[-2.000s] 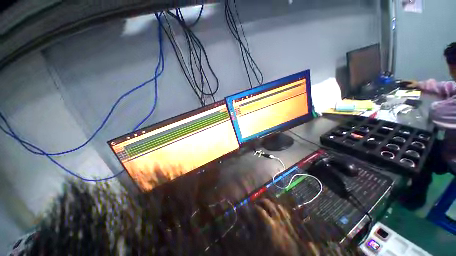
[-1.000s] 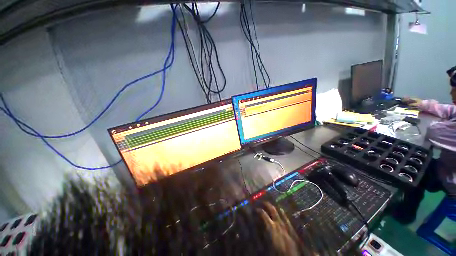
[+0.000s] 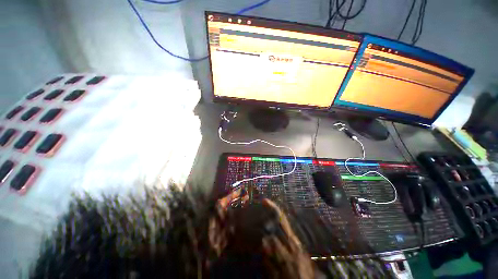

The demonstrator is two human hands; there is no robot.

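Observation:
My left hand [image 3: 223,215] is low at the centre, with its fingertips at the near end of the left white cable [image 3: 256,143]. My right hand [image 3: 288,231] is just beside it, fingers bent. Dark hair covers most of both hands, and any unit between them is hidden. A second white cable [image 3: 394,188] loops over the printed black mat [image 3: 297,212] and ends at a small dark unit [image 3: 361,207] lying there. At left, a stack of white trays [image 3: 158,131] has rows of dark units with reddish edges in its top tray.
A black mouse [image 3: 327,188] lies on the mat. A dark handled device [image 3: 413,197] is at the mat's right, beside a black compartment tray [image 3: 464,190]. The left monitor [image 3: 273,82] and blue-framed right monitor [image 3: 401,90] stand behind. A white tray edge [image 3: 403,266] shows low right.
My view has turned left and down, bringing in the tray stack and more of the mat. The green rows on the left monitor are gone and a small pale window shows. Both hands are now partly visible.

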